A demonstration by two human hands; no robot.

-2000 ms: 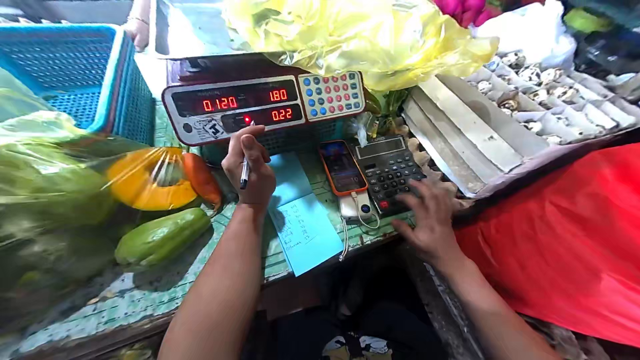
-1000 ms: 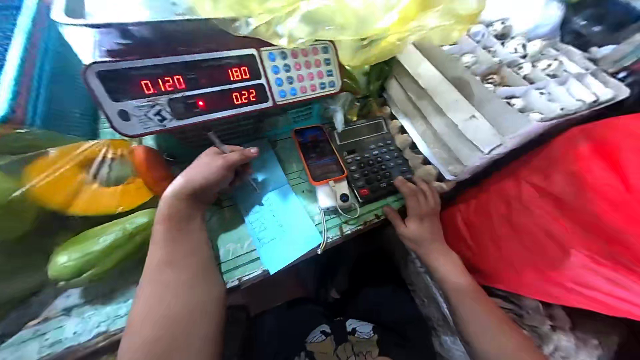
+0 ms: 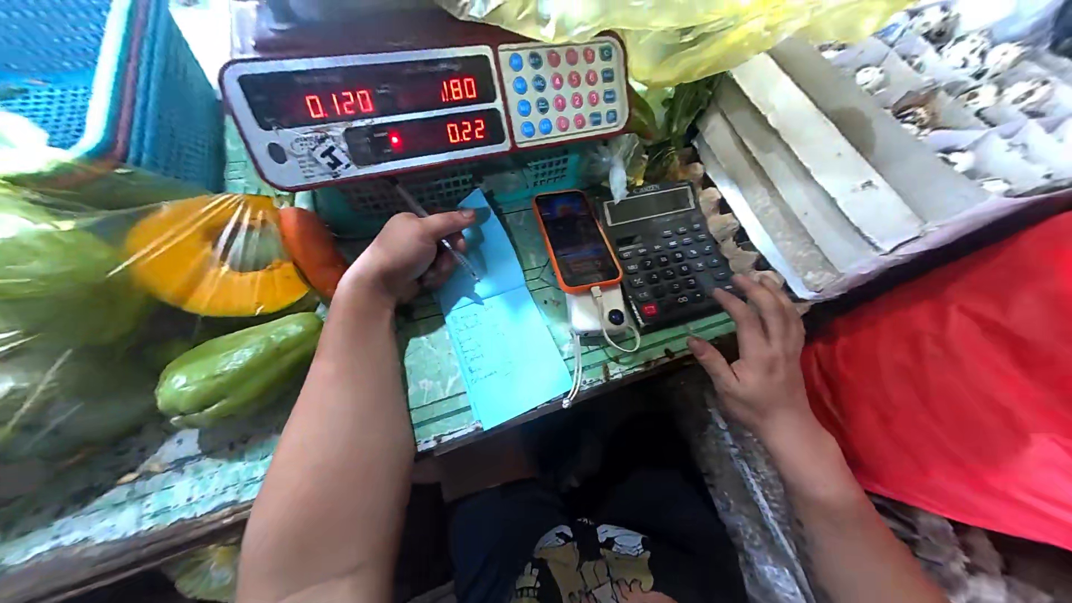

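My left hand [image 3: 419, 255] grips a pen [image 3: 435, 228], its tip over the upper part of a blue sheet of paper [image 3: 507, 360] that bears handwriting. My right hand [image 3: 758, 352] has its fingers apart, the fingertips at the lower right edge of a dark desk calculator [image 3: 662, 251]. Between the hands lies a phone in an orange case [image 3: 576, 243], its lower end over a white power bank [image 3: 595, 311] with a white cable. Behind the paper, a digital scale [image 3: 377, 117] shows lit red figures beside its keypad [image 3: 565, 92].
On the left are a blue plastic basket [image 3: 172, 100], a wrapped cut pumpkin [image 3: 218, 289] and a green chayote [image 3: 239, 368]. Quail eggs [image 3: 963, 50] in trays stand at the upper right. Red cloth [image 3: 963, 377] hangs at the right, and yellow plastic [image 3: 695, 42] overhangs the scale.
My left hand and the pen have moved from in front of the scale display down to the paper. My right hand has drawn back from the calculator keys to its edge.
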